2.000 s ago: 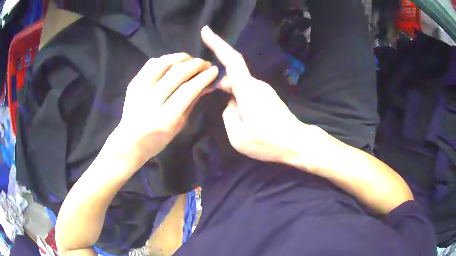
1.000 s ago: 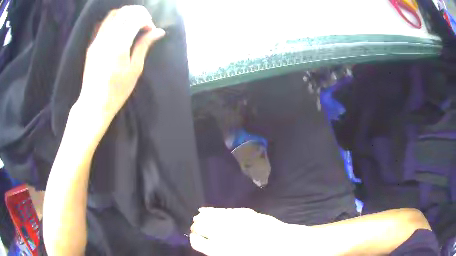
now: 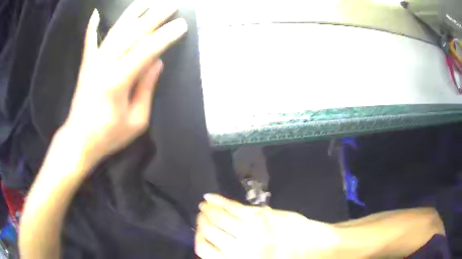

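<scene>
A large dark cloth (image 3: pixel 175 116) lies over the left part of the white tabletop (image 3: pixel 273 76) and hangs over its front edge. Its straight right edge runs from the top of the view down to my right hand. My left hand (image 3: pixel 119 81) lies flat on the cloth at the upper left, fingers spread a little, fingertips near the top edge of the view. My right hand (image 3: pixel 243 227) is at the bottom centre with curled fingers, closed on the lower part of the cloth edge.
The table's green, ruler-like front edge (image 3: pixel 329 123) crosses the view. Scissors with red and yellow handles (image 3: pixel 452 60) lie at the far right, beside a pale grey block (image 3: pixel 451 17). Part of a red basket (image 3: pixel 12 200) shows at the lower left.
The tabletop now fills more of the view and its front edge sits lower. My left hand's fingers have opened from a pinch and lie flat. My right hand stays low on the cloth edge.
</scene>
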